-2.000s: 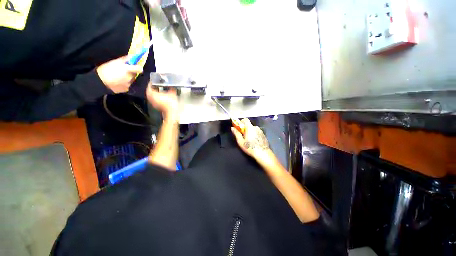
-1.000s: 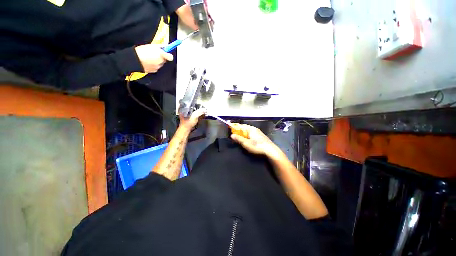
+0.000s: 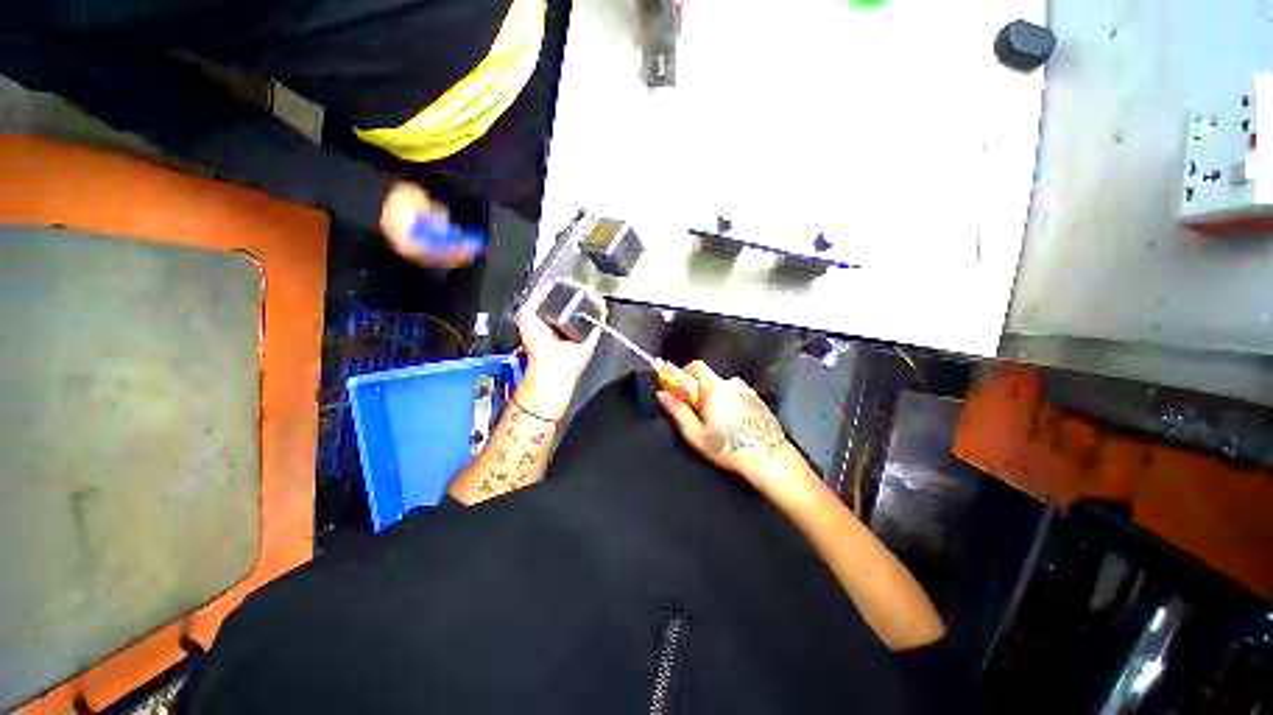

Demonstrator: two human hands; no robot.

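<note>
My left hand (image 3: 554, 347) holds a metal mould insert (image 3: 557, 263) at the table's near left corner. Two dark blocks sit on the insert: one (image 3: 570, 310) at my left fingers, the other (image 3: 613, 246) farther along it. My right hand (image 3: 723, 415) grips the orange handle of a thin-bladed hand tool (image 3: 679, 381). The blade points up and left, and its tip is at the nearer block; exact contact is hard to tell. A second mould insert (image 3: 772, 250) with small knobs and dark blocks lies on the white table (image 3: 838, 126) to the right.
A coworker's hand (image 3: 425, 235), blurred, holds a blue-handled tool at the left. Another metal piece (image 3: 659, 42) lies at the far side. A black object (image 3: 1025, 46) is at the far right of the table. A blue crate (image 3: 419, 433) is below left. An orange-framed door (image 3: 291, 391) stands left.
The insert in my left hand has turned so its dark blocks face the tool, and the blade has come to the nearer block. The coworker's hand has moved down, away from the far metal piece.
</note>
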